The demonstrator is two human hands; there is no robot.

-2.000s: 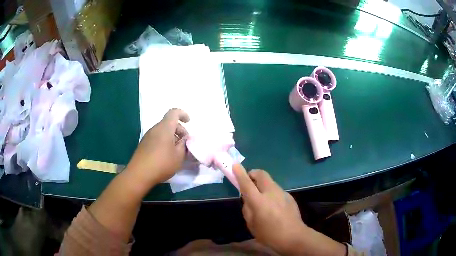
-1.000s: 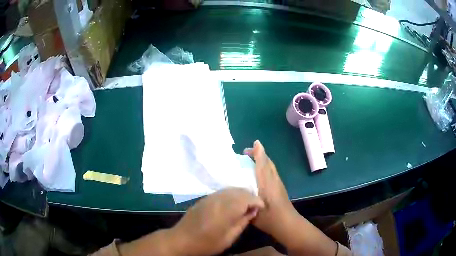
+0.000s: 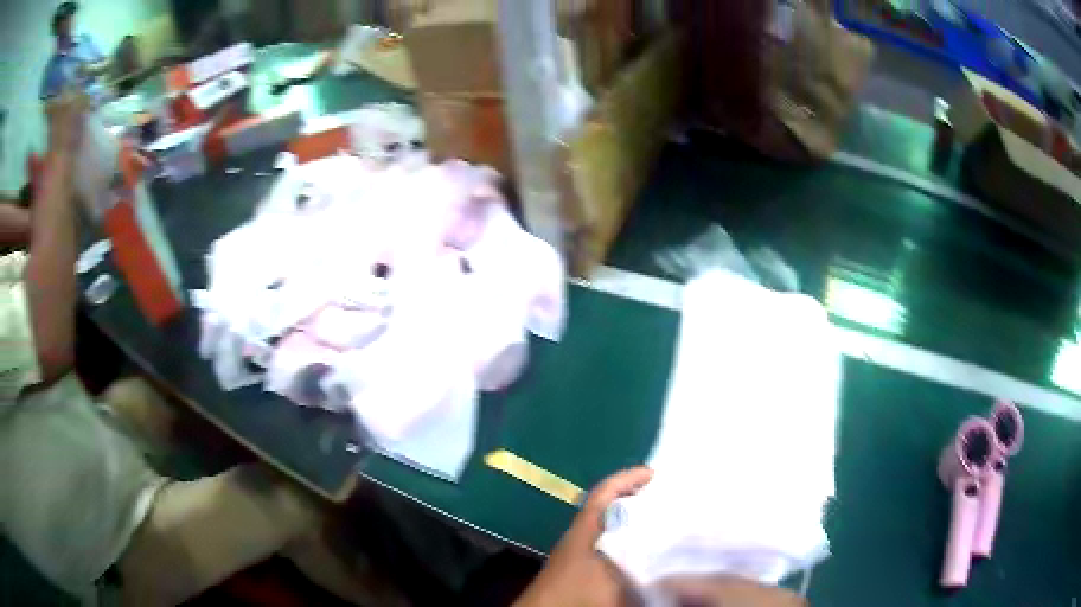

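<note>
My left hand [image 3: 593, 534] is at the bottom centre, blurred, closed around a white-wrapped unit [image 3: 634, 555] at the near end of the sheet stack. My right hand [image 3: 729, 592] is low beside it, mostly cut off by the bottom edge; its grip is unclear. The stack of white sheets [image 3: 753, 415] lies on the green table. A heap of wrapped units [image 3: 391, 285], white with pink showing through, lies to the left. Two bare pink handheld appliances [image 3: 963, 522] lie side by side at the right.
A yellow strip [image 3: 533, 477] lies between heap and stack. Clear plastic [image 3: 729, 255] is behind the stack. A metal post [image 3: 533, 131] and cartons [image 3: 456, 53] stand behind the heap. At left, a person handles an orange and white box [image 3: 142, 255] by the dark side table [image 3: 219, 409].
The view has swung left, showing the whole heap and the neighbouring person. The appliance held bare-handled two seconds ago is now covered in white. My right hand has dropped to the bottom edge.
</note>
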